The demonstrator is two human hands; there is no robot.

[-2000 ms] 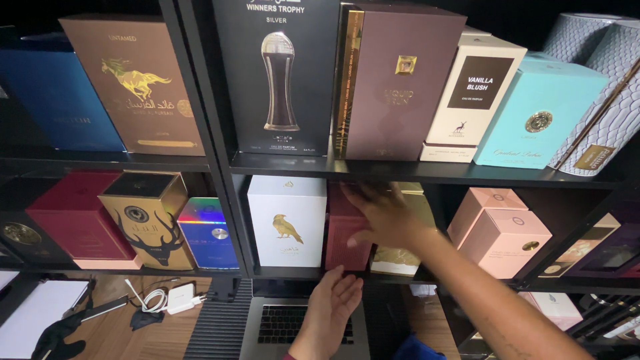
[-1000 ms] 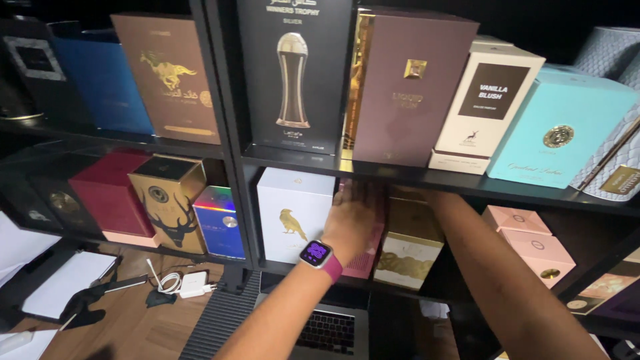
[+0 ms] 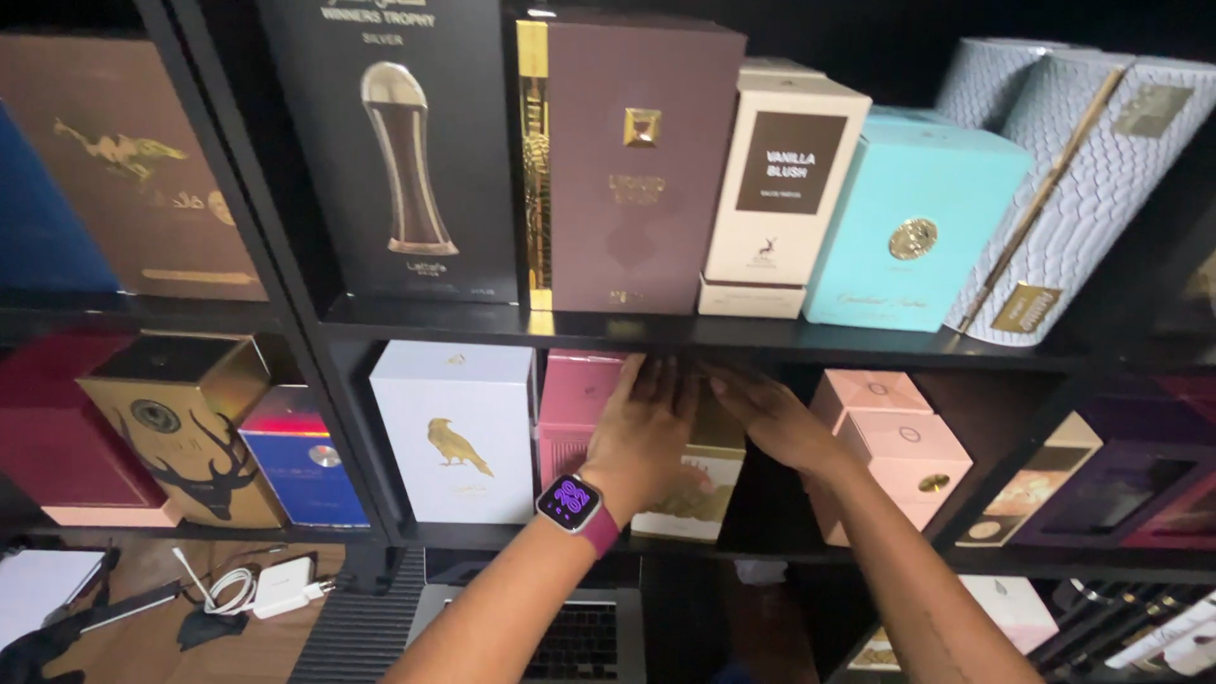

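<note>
My left hand [image 3: 646,432], with a smartwatch [image 3: 568,503] on its wrist, reaches into the lower shelf bay in front of a gold box [image 3: 708,475]. Just left of the hand stands a pink box [image 3: 572,408], and beyond it a white box with a gold bird [image 3: 456,437]. My right hand [image 3: 774,418] is at the gold box's upper right, under the shelf board. The fingertips of both hands lie in shadow near the top of the gold box, so their grip cannot be made out.
Above the hands, a black shelf board [image 3: 608,330] carries a purple-brown box [image 3: 641,171], a cream box [image 3: 784,180] and a turquoise box [image 3: 912,218]. Pink boxes [image 3: 907,456] stand beside my right forearm. Below are an open laptop [image 3: 589,636] and a white charger [image 3: 285,587].
My left hand has moved right, from the dark pink box to the front of the gold box. My right hand now shows beside it; its fingers were hidden inside the bay one second ago.
</note>
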